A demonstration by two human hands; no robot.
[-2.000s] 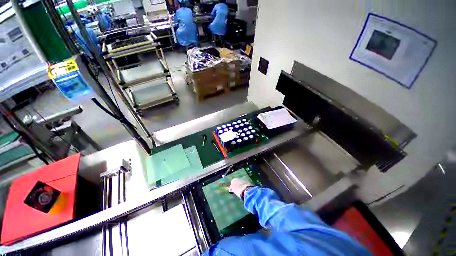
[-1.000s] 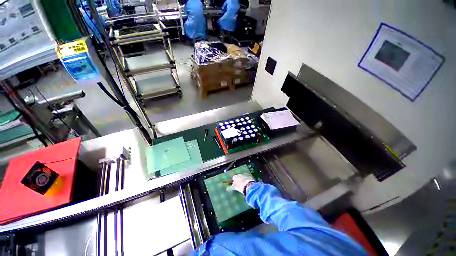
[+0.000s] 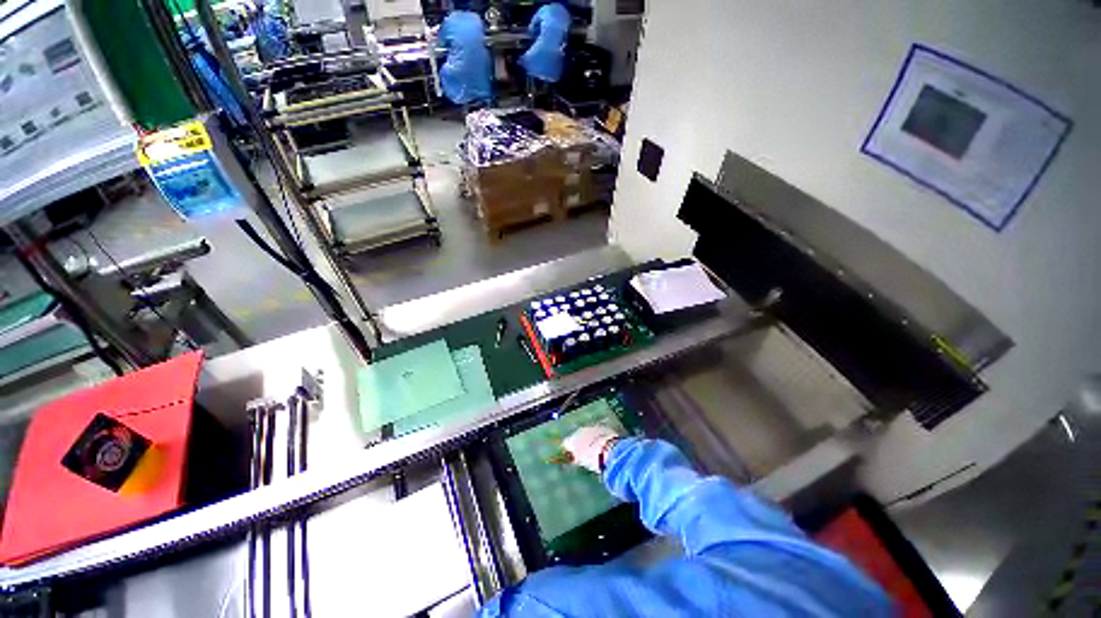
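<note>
A pale-green translucent template (image 3: 558,495) lies over a board in a black carrier (image 3: 528,528) on the rails. Pale round shapes show faintly through it. My right hand (image 3: 589,448), in a white glove with a blue sleeve, is over the template's upper right part. It holds a small, thin orange-handled tool (image 3: 561,458) between the fingers; its tip is too small to make out. My left hand is not in view; only blue sleeve cloth shows at the bottom edge.
Beyond the rail, a green mat holds two green sheets (image 3: 413,384), a capacitor board (image 3: 577,328) with a red strip, and white papers (image 3: 677,287). A red box (image 3: 103,465) stands left. A machine opening (image 3: 833,290) is at right. People in blue sit far back.
The view has shifted slightly. My right hand stays over the template's upper part with the orange tool, a little further right on it. The template and carrier show no clear movement of their own.
</note>
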